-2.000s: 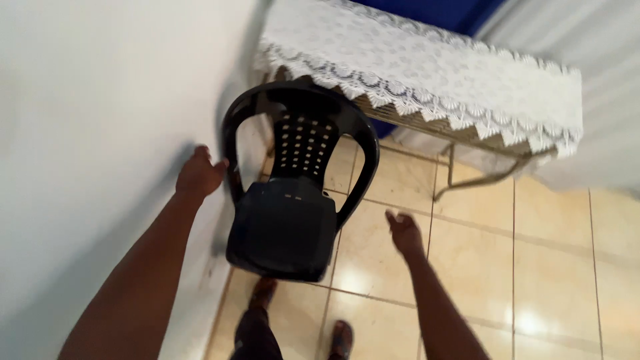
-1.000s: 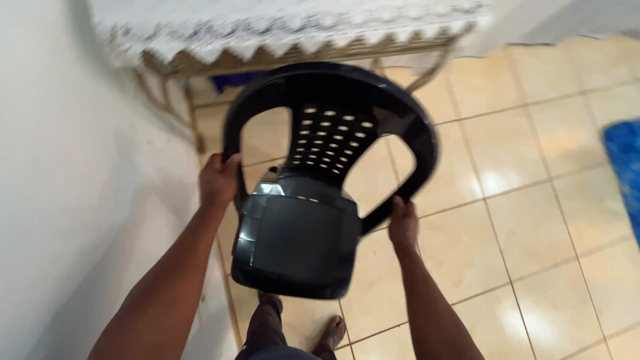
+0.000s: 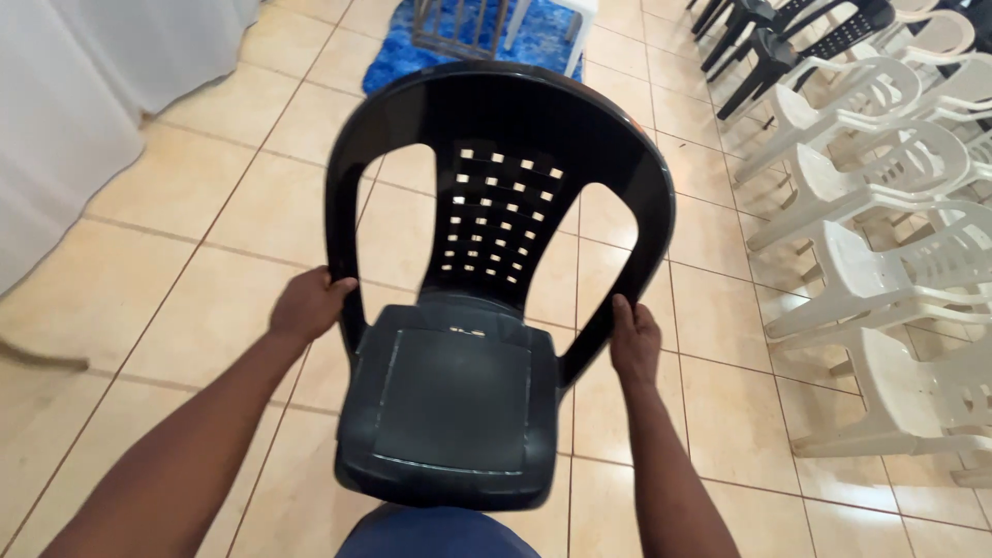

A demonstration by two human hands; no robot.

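Observation:
A black plastic armchair (image 3: 457,395) is held in front of my body, its perforated backrest away from me and its seat nearest me. My left hand (image 3: 310,306) grips the left armrest, thumb on top. My right hand (image 3: 635,337) is closed around the right armrest. The fingers under both armrests are mostly hidden. The chair's legs are hidden below the seat, so whether they touch the tiled floor (image 3: 232,310) cannot be told.
White plastic armchairs (image 3: 860,256) stand in rows along the right, with black plastic chairs (image 3: 763,54) behind them. Ahead lies a blue rug (image 3: 391,54) bearing a metal frame (image 3: 457,43) and a white chair's legs (image 3: 577,39). White drapery (image 3: 70,116) hangs at upper left.
Two seconds ago both hands were apart from the chair; now they grip its armrests. The view has swung from the wall and lace-covered table to the rug and chair rows, the chair moving with me.

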